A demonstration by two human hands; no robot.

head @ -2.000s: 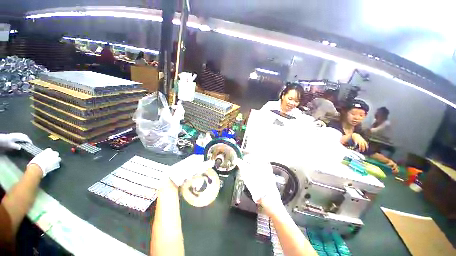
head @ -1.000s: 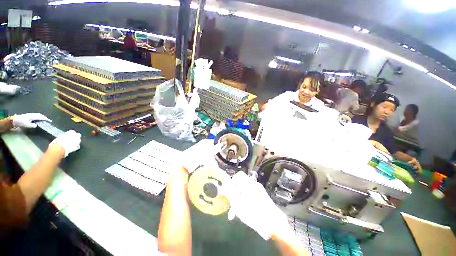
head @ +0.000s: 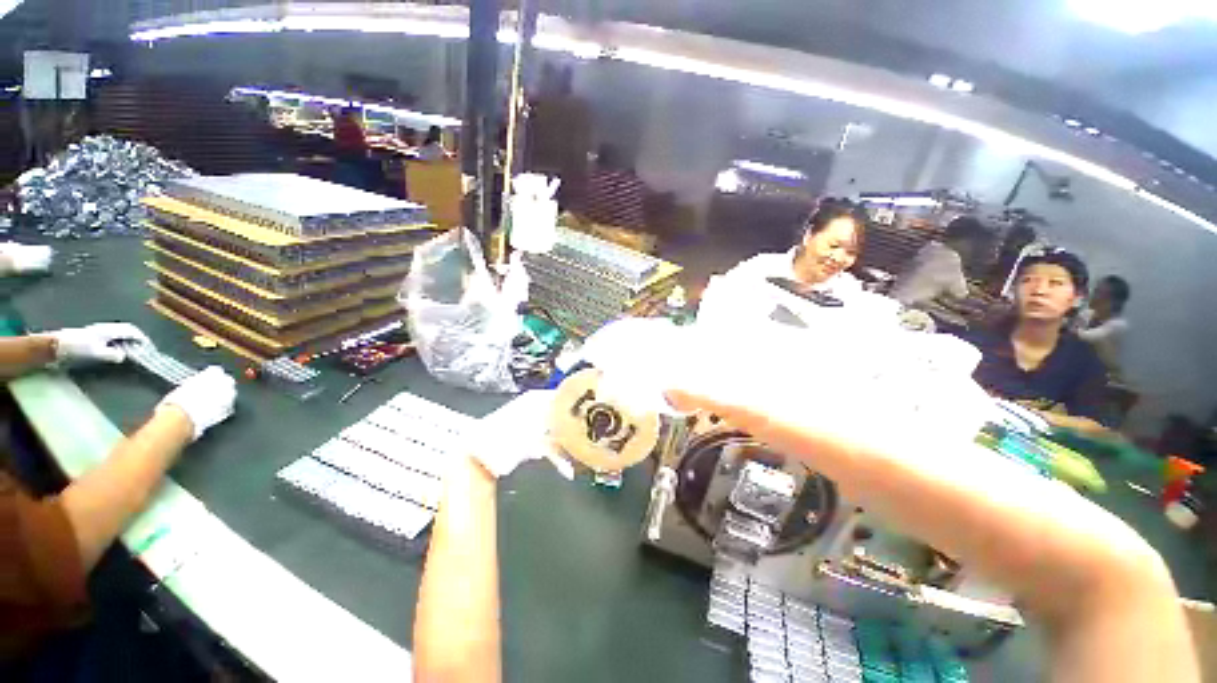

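A tan reel [head: 605, 422] with a dark hub is at the left of the machine [head: 854, 567]. My left hand [head: 518, 434], in a white glove, grips the reel's left edge. My right hand [head: 638, 358], also gloved, is behind the reel's upper right; its fingers are blurred, and it covers the green-rimmed wheel. My right forearm crosses in front of the machine. The round head [head: 757, 491] holds a silver block. Plain silver blocks [head: 781, 634] stand in rows in front, with green-banded blocks [head: 914, 654] to their right.
A slab of silver parts [head: 380, 460] lies left of the reel. Behind it are a clear plastic bag [head: 461, 314] and stacked trays [head: 280, 260]. Another worker's gloved hands [head: 200, 400] hold a strip of parts at left. Two people [head: 1041, 334] are across the bench.
The reel has moved up and right, close to the machine's spindle. My right hand has gone from the reel's right side to above and behind it, its forearm now across the machine.
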